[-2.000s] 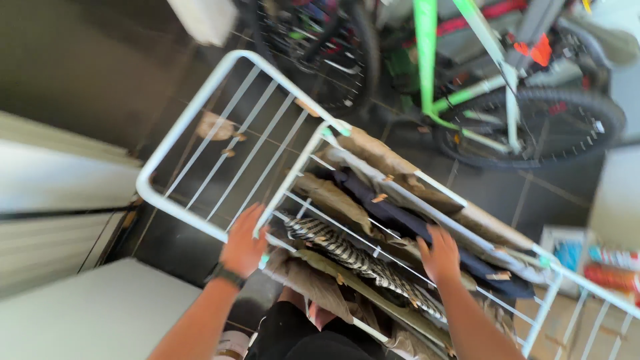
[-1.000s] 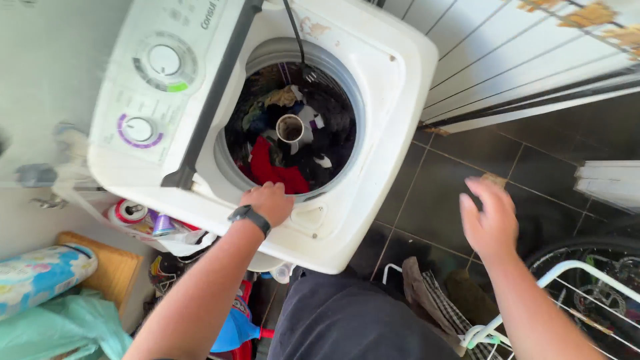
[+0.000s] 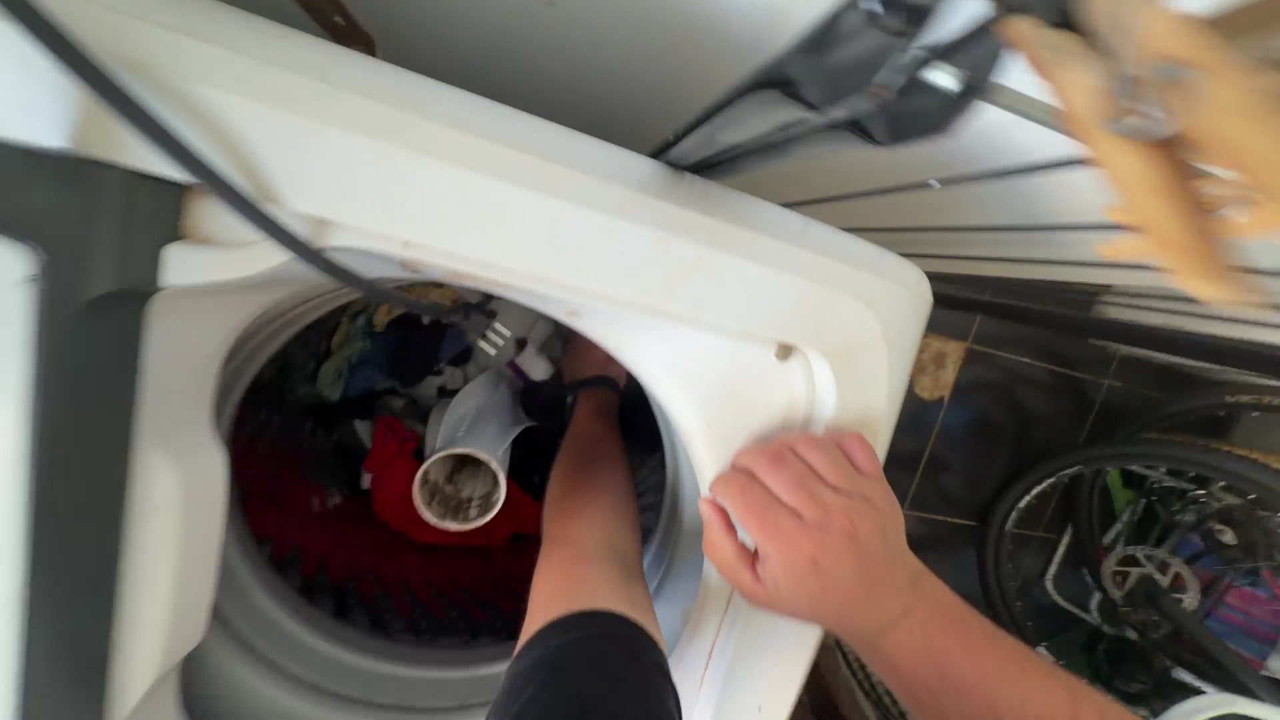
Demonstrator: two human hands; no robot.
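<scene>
My left hand (image 3: 592, 362) reaches deep into the drum of a top-loading washing machine (image 3: 560, 230), near its far right wall; shadow and clothes hide the fingers, so its grip does not show. Dark, white and patterned clothes (image 3: 400, 350) lie beside it. A red garment (image 3: 395, 480) lies around the base of the grey agitator (image 3: 475, 425), whose open top faces up. My right hand (image 3: 805, 520) rests on the machine's white top at the right of the opening, fingers curled at the rim and slightly blurred.
A black cable (image 3: 190, 160) crosses over the drum opening from the upper left. Blurred wooden clothes pegs (image 3: 1170, 140) and a black item (image 3: 850, 80) hang at the upper right. A bicycle wheel (image 3: 1000, 520) stands on the dark tiled floor at the lower right.
The view has gone from the drying rack to the washing machine, now closer. My left hand has moved from the rim down into the drum. My right hand has come onto the machine's top.
</scene>
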